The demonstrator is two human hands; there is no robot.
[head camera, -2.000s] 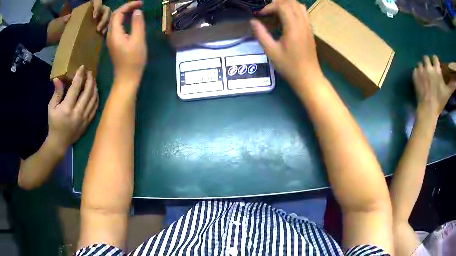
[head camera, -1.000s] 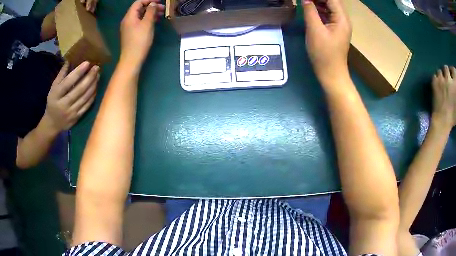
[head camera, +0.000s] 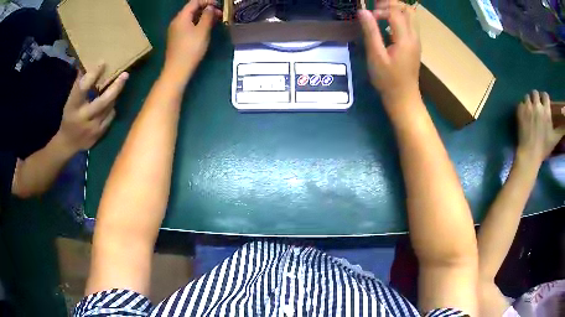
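An open brown carton [head camera: 291, 31] with black cables [head camera: 251, 10] inside sits on the white scale [head camera: 292, 104], over its round plate. The carton's far part is cut off by the top edge. The scale's display is lit but unreadable. My left hand [head camera: 191, 38] is at the carton's left side, thumb and fingers close together near its edge. My right hand [head camera: 391, 54] is at its right side, with the thumb by the corner and the fingers bent. Whether either hand grips the carton is unclear.
A closed carton [head camera: 455, 68] lies right of my right hand. Another person's hand [head camera: 93, 111] touches a carton [head camera: 102, 34] at the left. Another person's hand [head camera: 536, 127] is at the far right, by a brown object. A white strip [head camera: 487, 17] and wires [head camera: 526, 25] lie at the upper right.
Since the first frame, my left hand has come to the carton's left side and my right hand has moved to its right side. The left person's carton has tipped to show its broad face.
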